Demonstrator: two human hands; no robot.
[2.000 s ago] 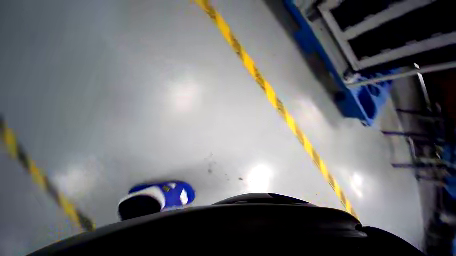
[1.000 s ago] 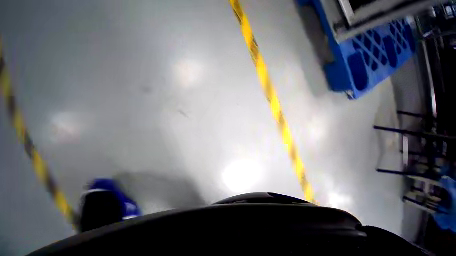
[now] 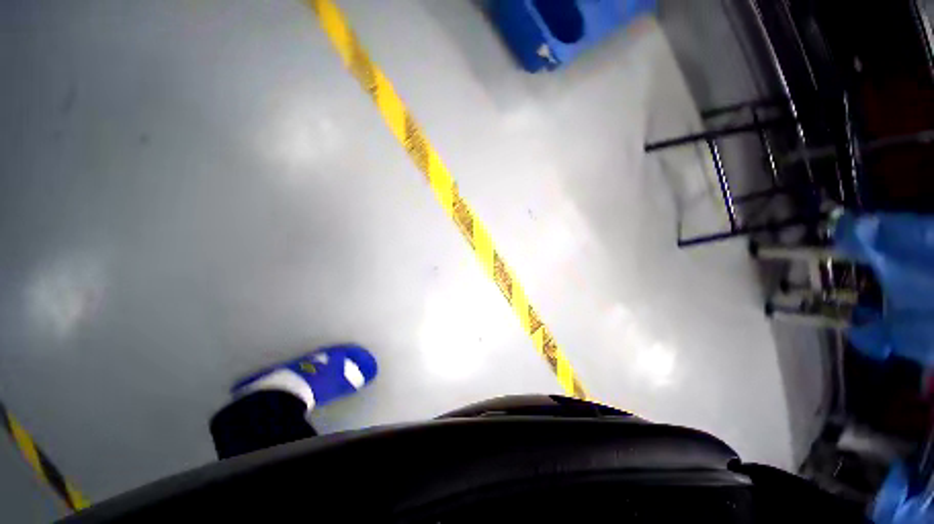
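Neither of my hands is in the picture. Nearest in front of me is the glossy grey floor. My blue and white shoe stands on it at the lower left, with a dark trouser leg above it. A smooth black curved edge fills the bottom of the view and hides what lies below.
Yellow-black tape runs diagonally across the floor; another strip is at the lower left. A blue plastic pallet is at the top. A dark metal-framed stool and a person in blue are at the right.
The pallet has shifted up towards the top edge, and the rack on it has left the view. The stool and the blue-clothed person show more fully. My shoe shows sharper.
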